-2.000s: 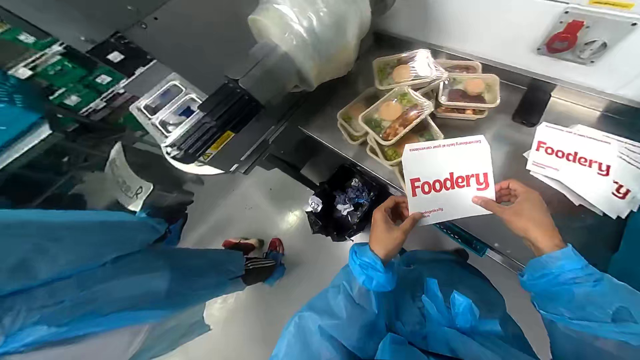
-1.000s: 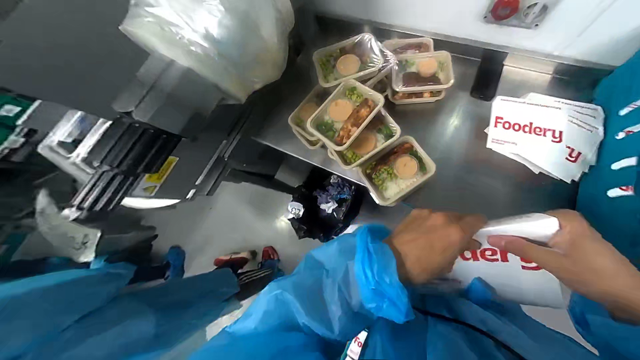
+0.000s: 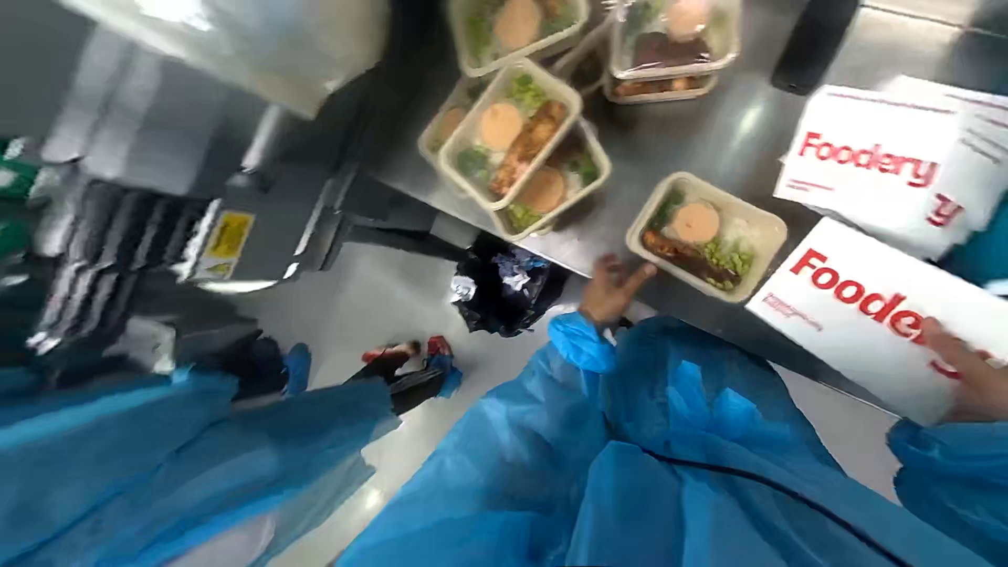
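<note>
My left hand point(image 3: 613, 290), fingers apart and empty, hovers by the steel table's front edge, just left of a film-covered meal tray point(image 3: 709, 236) with rice, greens and a round orange item. My right hand point(image 3: 972, 370) grips a white printed cardboard sleeve point(image 3: 874, 307) at the right, thumb on its printed face; the other fingers are hidden. The sleeve's left corner comes close to the tray. Above it lie more white sleeves point(image 3: 866, 161), overlapping. Further left, several meal trays point(image 3: 510, 134) are stacked askew, and another stack point(image 3: 673, 47) stands at the top.
A black object point(image 3: 815, 47) lies on the steel table point(image 3: 630, 142) near the top. A machine point(image 3: 260, 228) with a plastic-wrapped part point(image 3: 260, 39) is at the left. Below the table edge sits a black-bagged bin point(image 3: 508, 287). A co-worker's blue gown point(image 3: 197, 465) fills the lower left.
My left hand has let go of the sleeve and moved left towards the table edge. The sleeve stays with my right hand. One tray now lies apart from the stack, nearer the sleeves.
</note>
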